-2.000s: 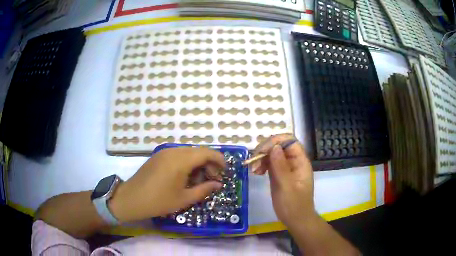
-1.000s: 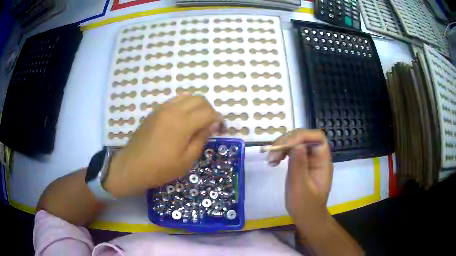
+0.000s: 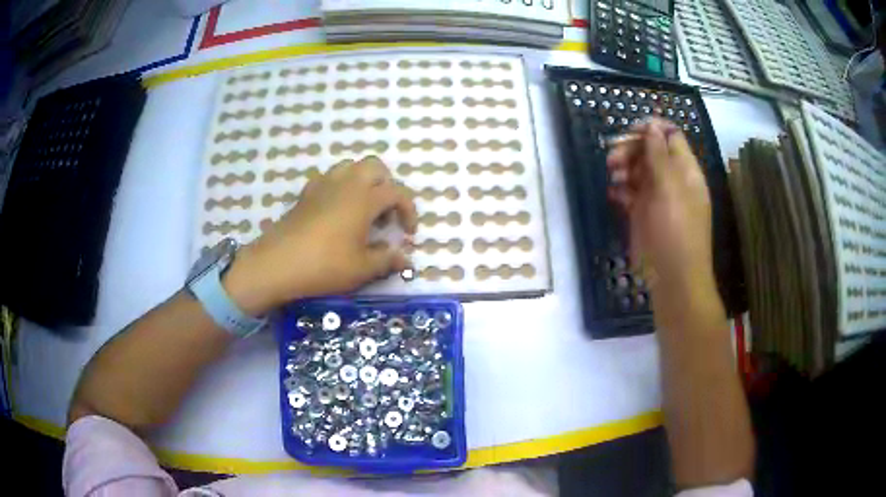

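Observation:
My left hand (image 3: 335,228), with a watch on the wrist, is over the lower middle of the white board (image 3: 359,109). Its fingertips are curled beside a small silver part (image 3: 408,275) at the bottom row of tan cutouts; whether they grip anything is hidden. My right hand (image 3: 665,194) is over the black tray (image 3: 583,223), its blurred fingers closed around a thin tan stick (image 3: 624,141), tip near the tray's top rows of silver inserts (image 3: 630,94). The blue bin (image 3: 460,388), full of silver round parts, is nearest me, below the board.
A second black tray (image 3: 60,204) lies far left. Stacked boards (image 3: 792,252) stand at the right edge, close to the black tray. More boards (image 3: 442,27) are at the back, beside a calculator (image 3: 631,37). Yellow tape (image 3: 563,437) marks the front edge.
My left hand has moved from the bin up onto the board, and a silver part shows at the bottom row. My right hand has moved from beside the bin to over the right black tray.

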